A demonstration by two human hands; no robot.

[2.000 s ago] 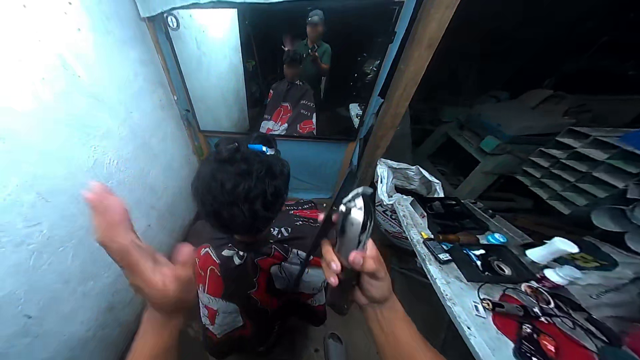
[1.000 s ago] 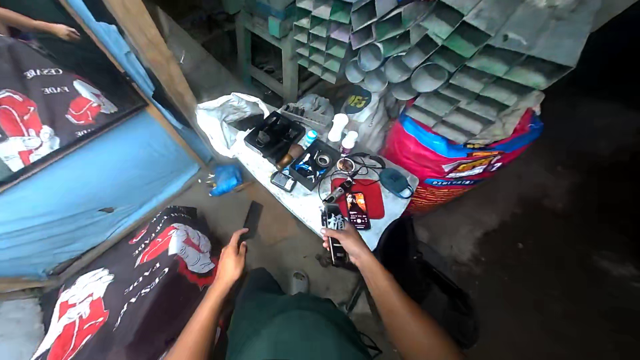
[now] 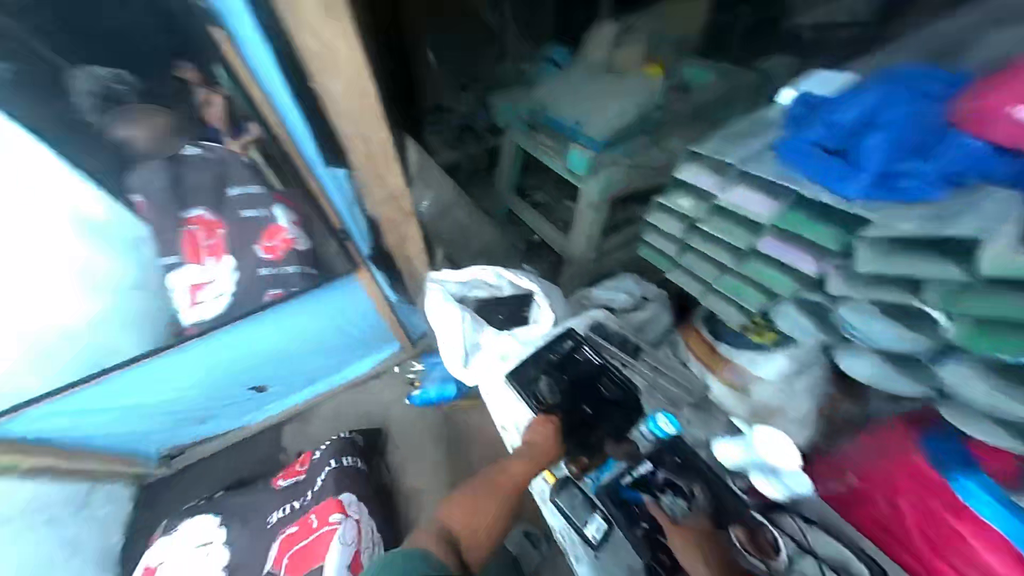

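Over the near edge of a black open case (image 3: 572, 384) on the narrow white bench is my left hand (image 3: 544, 440); blur and the dark case hide its fingers and whether it holds anything. My right hand (image 3: 680, 528) is over a black tray (image 3: 640, 512) of small items, touching or beside a dark object that is too blurred to name. A black rectangular device (image 3: 580, 512) lies between the hands on the bench, near its front edge. A blue-capped container (image 3: 662, 426) stands just beyond the case.
A seated person's patterned cape (image 3: 320, 512) is at lower left, below a mirror (image 3: 200, 224). A white sack (image 3: 480, 312) stands at the bench's far end. Stacked metal channels and tubes (image 3: 784, 248) fill the right, above a pink sack (image 3: 872, 496). White bottles (image 3: 768, 464) stand beside the tray.
My left hand has moved from beside the cape to the black case. My right hand has gone from the phone end of the bench to the tray. The view has swung strongly.
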